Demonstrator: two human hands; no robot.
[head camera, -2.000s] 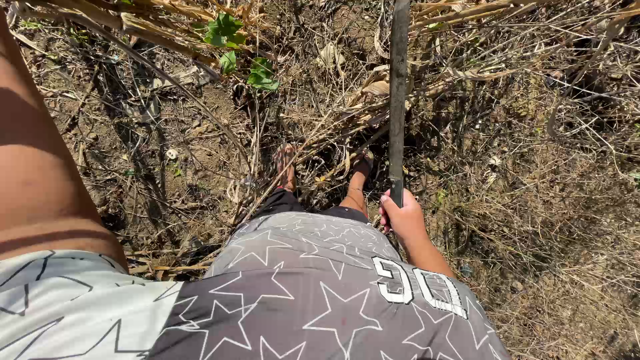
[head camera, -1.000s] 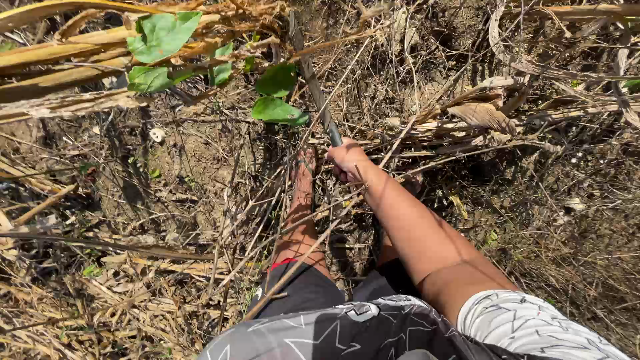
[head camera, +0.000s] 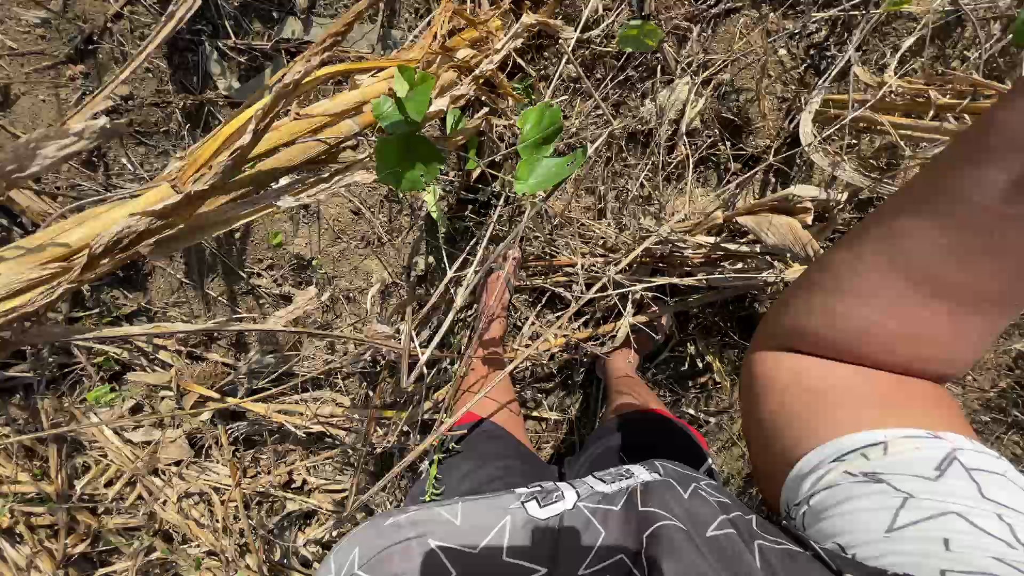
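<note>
Neither of my hands shows in the head view. My right arm is bent at the elbow and runs out past the right edge, so its hand and anything in it are hidden. My left arm is out of sight too. Ahead of my feet grow a few broad green leaves on thin stems. A thick bundle of dry yellow stalks slants across the left side, up toward those leaves.
Dry, littered soil lies around my feet, with thin twigs crossing my legs. Matted straw covers the lower left. More dry stalks lie at the upper right, and a curled dry leaf lies below them.
My right hand, earlier holding a long-bladed tool low near my feet, has left the view as the arm rose to the right. The blade is out of sight. The view has shifted.
</note>
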